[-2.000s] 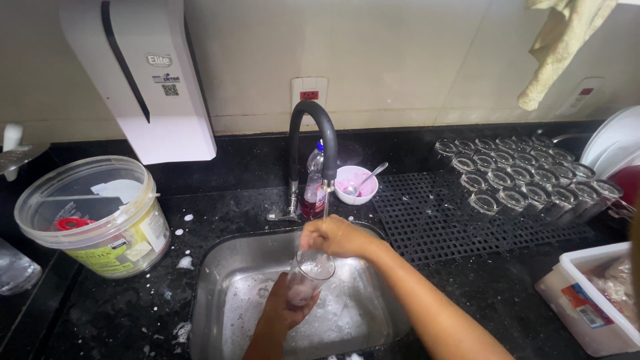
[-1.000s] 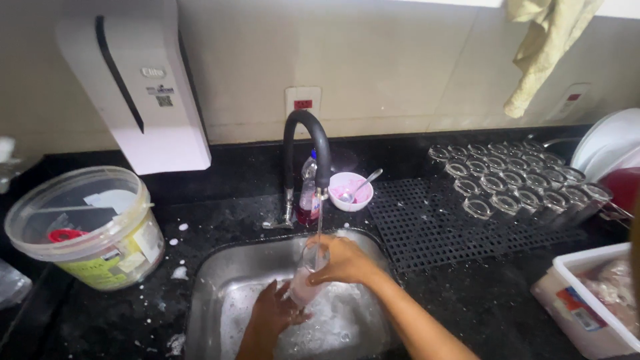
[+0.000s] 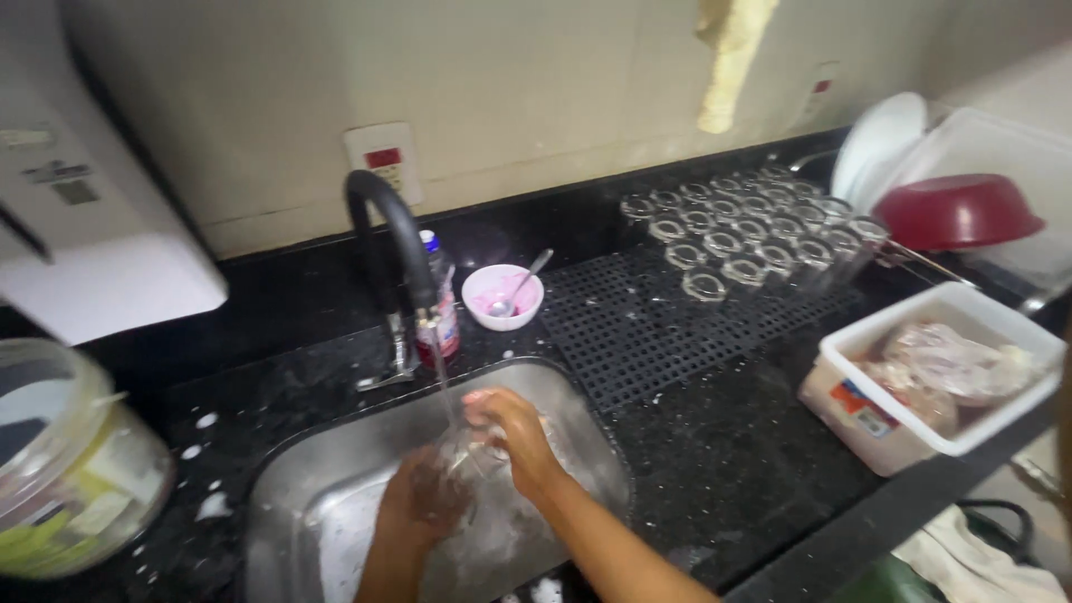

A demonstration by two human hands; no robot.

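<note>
Over the steel sink point(image 3: 335, 502), my left hand point(image 3: 431, 494) is shut on a clear drinking glass point(image 3: 469, 456), which is blurred and partly hidden by the fingers. Water runs from the black gooseneck faucet point(image 3: 389, 218) onto the glass. Just to the right, my right hand point(image 3: 507, 427) is at the glass with its fingers curled; whether it grips the glass is unclear. Behind the sink stand a bottle of pink liquid point(image 3: 444, 322) with a blue cap and a white bowl point(image 3: 502, 318) with pink residue and a spoon point(image 3: 528, 280).
Several glasses point(image 3: 749, 230) stand in rows on a black perforated mat point(image 3: 636, 327). To the right are a red bowl point(image 3: 959, 213), white plates point(image 3: 879, 142) and a white tub point(image 3: 946, 448) of bagged contents. A plastic bucket point(image 3: 92, 502) and a wall dispenser point(image 3: 100, 218) are at left.
My right hand has gone from the upper part of the glass to its right side. The glass, upright two seconds ago, now looks tilted. The view has swung to the right.
</note>
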